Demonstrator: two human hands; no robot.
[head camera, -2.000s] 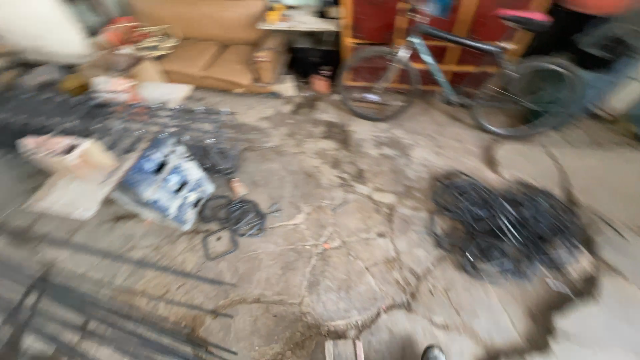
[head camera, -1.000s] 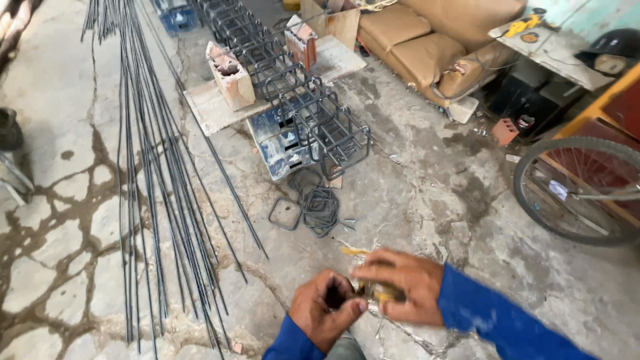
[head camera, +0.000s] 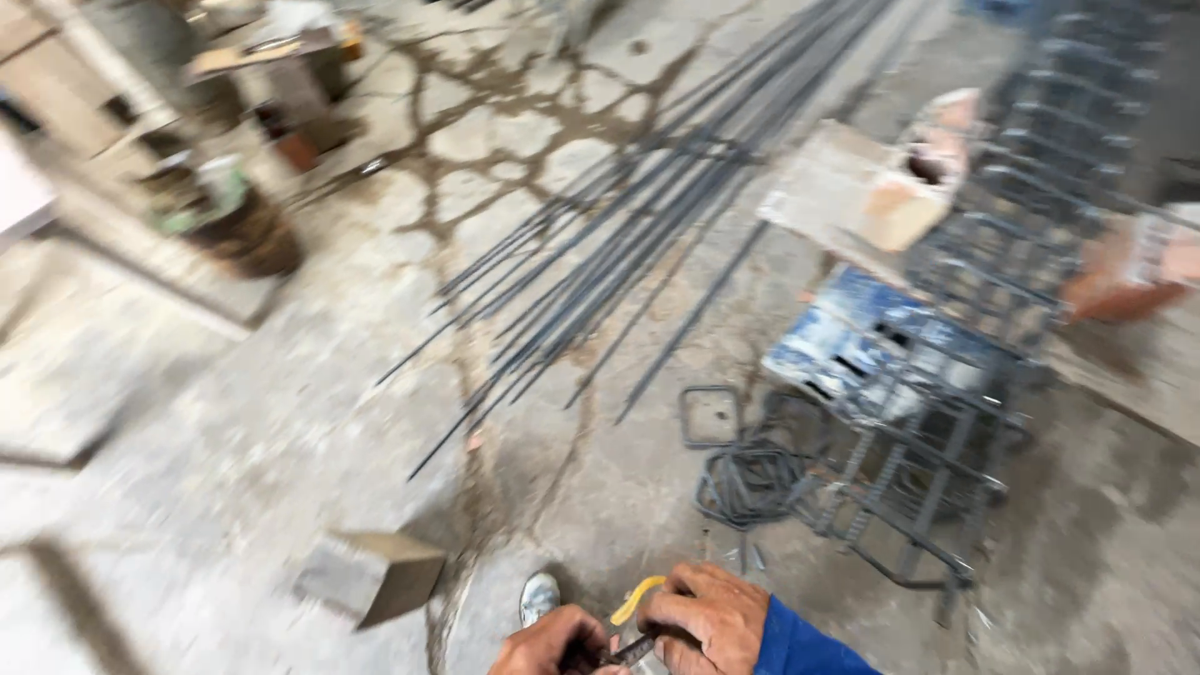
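Near the bottom edge my left hand (head camera: 558, 645) and my right hand (head camera: 708, 619) meet around a small dark object (head camera: 632, 651), too blurred and covered to name. The fingers of both are closed on it. A yellow strip (head camera: 637, 600) sticks out beside my right hand, perhaps part of the same thing. Beyond my hands, square steel stirrups (head camera: 750, 483) lie in a pile on the concrete floor, with one single stirrup (head camera: 710, 416) behind them. A rebar cage (head camera: 923, 469) runs away to the upper right, over a blue paint-stained block (head camera: 867, 342).
Long steel rods (head camera: 619, 234) lie in a bundle across the cracked floor. Hollow bricks (head camera: 923, 169) stand on a board (head camera: 830, 187) by the cage. A box-like block (head camera: 370, 574) sits at lower left, a bucket (head camera: 246, 230) farther back. My shoe (head camera: 539, 597) shows below.
The view has swung left and down, bringing the bucket and box-like block into sight. My hands, absent two seconds ago, were together one second ago and remain so.
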